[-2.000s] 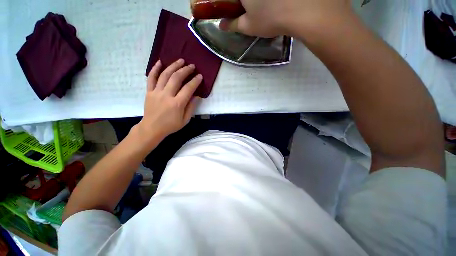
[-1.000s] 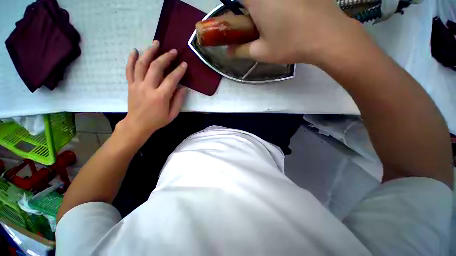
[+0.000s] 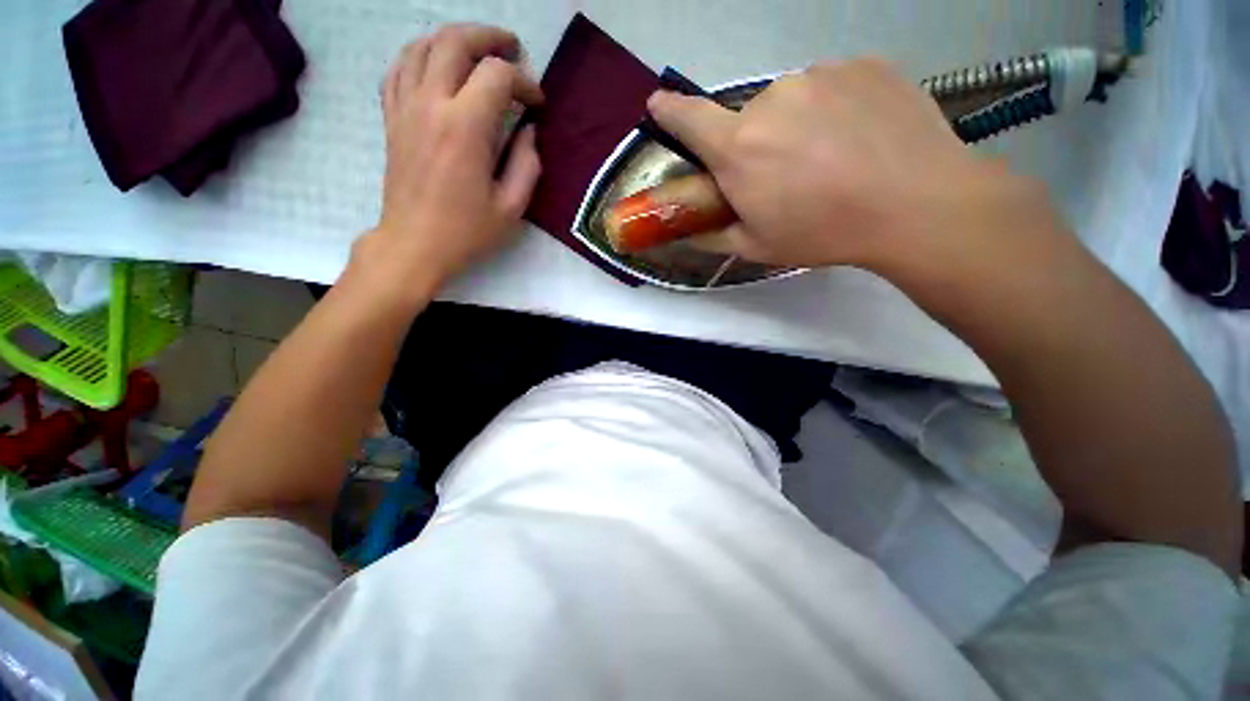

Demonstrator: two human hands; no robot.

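A maroon pocket piece [image 3: 590, 117] lies at a slant on the white cloth-covered table, its lower right part under the steam iron [image 3: 644, 171]. My left hand [image 3: 459, 144] is at the piece's left edge, fingers curled, fingertips at the cloth; whether they pinch it is hidden. My right hand [image 3: 823, 171] is closed round the orange-brown iron handle [image 3: 672, 212]. My right index finger and thumb are near a small dark part on top of the iron, close to the cloth's right corner.
A stack of maroon pockets [image 3: 178, 89] lies at the upper left. A spring-wrapped hose [image 3: 994, 96] runs from the iron to the upper right. A dark bundle [image 3: 1206, 240] is at the far right. A green basket [image 3: 103, 322] stands below the table's front edge [image 3: 261, 260].
The iron has moved nearer and covers the piece's lower part. My left hand has gone from lying flat on the cloth to curled at its left edge. The view has shifted.
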